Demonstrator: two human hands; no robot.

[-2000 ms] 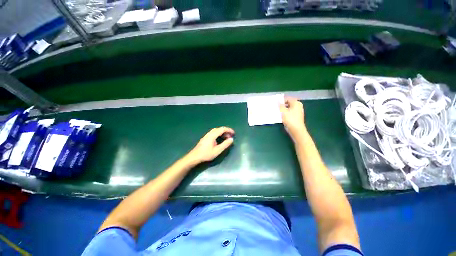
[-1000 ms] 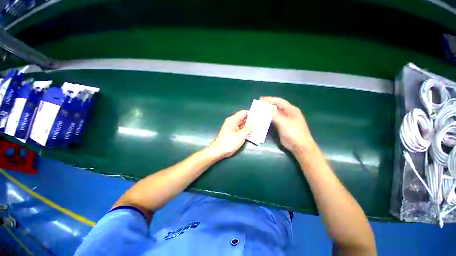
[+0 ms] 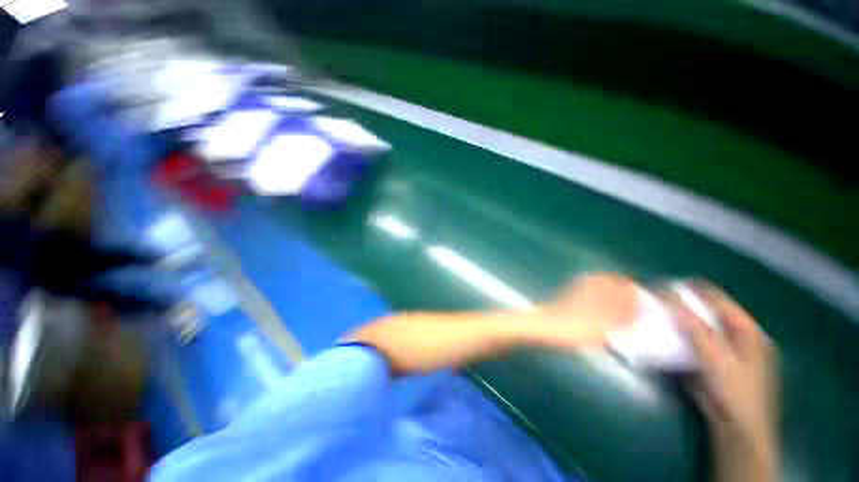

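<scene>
The head view is strongly blurred. A white insert card (image 3: pixel 655 334) is held between both hands over the green bench at the right. My left hand (image 3: pixel 598 306) grips its left side. My right hand (image 3: pixel 730 344) grips its right side, with the fingers curled over it. The card's print and folds cannot be made out. The stack of blue-and-white cartons (image 3: pixel 334 179) leans on the bench at the upper left, away from both hands.
The green bench (image 3: pixel 452 207) runs diagonally, with the pale metal rail (image 3: pixel 565 169) and dark green conveyor belt (image 3: pixel 659 104) beyond. A red stool (image 3: pixel 196 181) stands on the blue floor (image 3: pixel 320 268). Blurred shapes at the far left may be a seated person.
The view has swung left, so the cartons and hands appear further right and the cable tray is out of view. The card, one second ago upright between both hands, is still held by both.
</scene>
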